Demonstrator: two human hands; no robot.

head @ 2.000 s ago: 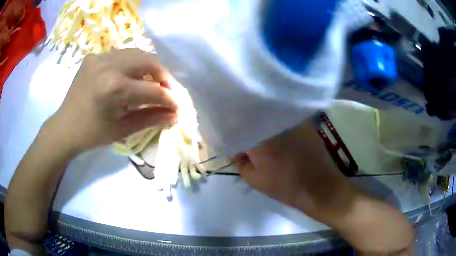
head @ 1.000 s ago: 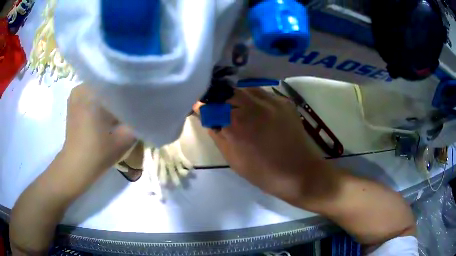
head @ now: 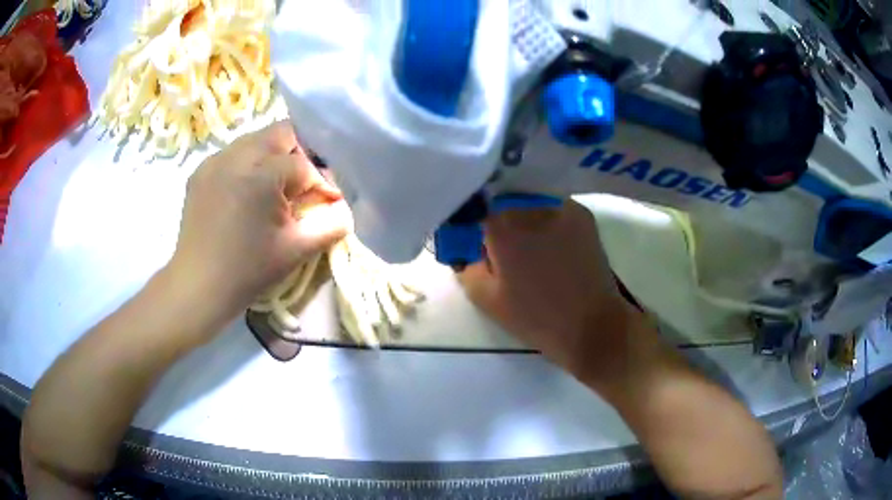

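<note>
A cream fringed piece [head: 367, 293] hangs from my left hand [head: 259, 210], its strands spread over the machine bed left of the needle area. My left hand is closed on the top of the piece. My right hand [head: 543, 273] is behind and below the blue knob under the sewing machine head [head: 646, 176]; its fingertips are hidden, so I cannot tell whether it holds anything. A white cloth cover [head: 391, 146] hangs over the machine's left end and hides the needle area. The thread snips are almost fully hidden by my right forearm; only a dark bit shows.
A pile of cream fringed pieces [head: 196, 78] lies at the rear left. A red plastic bag [head: 44, 98] is at the far left. A pale cord [head: 690, 244] lies under the machine arm. Small metal fittings [head: 812, 356] stand at the right. A ruler strip [head: 372, 480] edges the table.
The view has shifted, showing more of the machine. The thin metal prongs seen at my right fingers two seconds ago no longer show. My right hand has moved up under the head and now covers the snips.
</note>
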